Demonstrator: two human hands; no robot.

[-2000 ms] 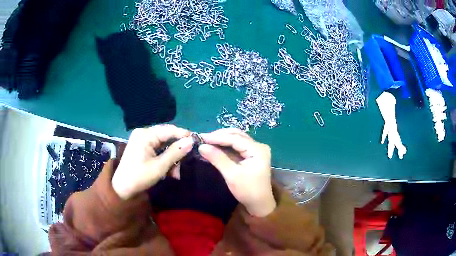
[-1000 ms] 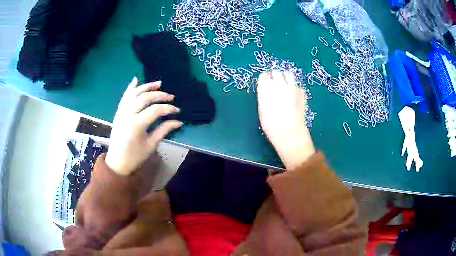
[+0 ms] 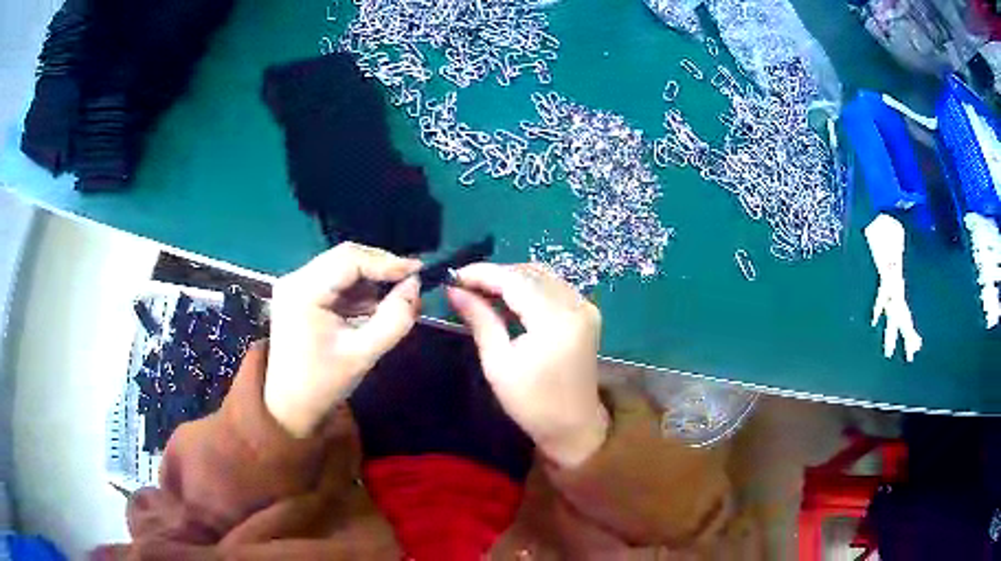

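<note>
A short black strap piece (image 3: 472, 254) is held between my two hands over the table's front edge. My left hand (image 3: 342, 323) pinches its left part between thumb and fingers. My right hand (image 3: 535, 345) has thumb and fingertips at its right part; any small fitting there is too small to make out. A black ribbed sheet (image 3: 357, 159) lies on the green table just beyond my left hand. A dense pile of small metal fittings (image 3: 615, 192) lies beyond my right hand. Looser metal hooks (image 3: 450, 38) lie farther back.
Stacked black strips (image 3: 93, 99) stand at far left. More hooks (image 3: 779, 164) spill from a clear bag (image 3: 768, 38) at right, near blue bins (image 3: 884, 153) and a white glove (image 3: 895, 287). A white basket of black pieces (image 3: 130, 422) sits below the edge at left; a red stool (image 3: 840, 499) at lower right.
My right hand has come back from the fittings pile to meet my left hand. My left hand, open one second ago, now grips a black strap piece. The view has shifted slightly.
</note>
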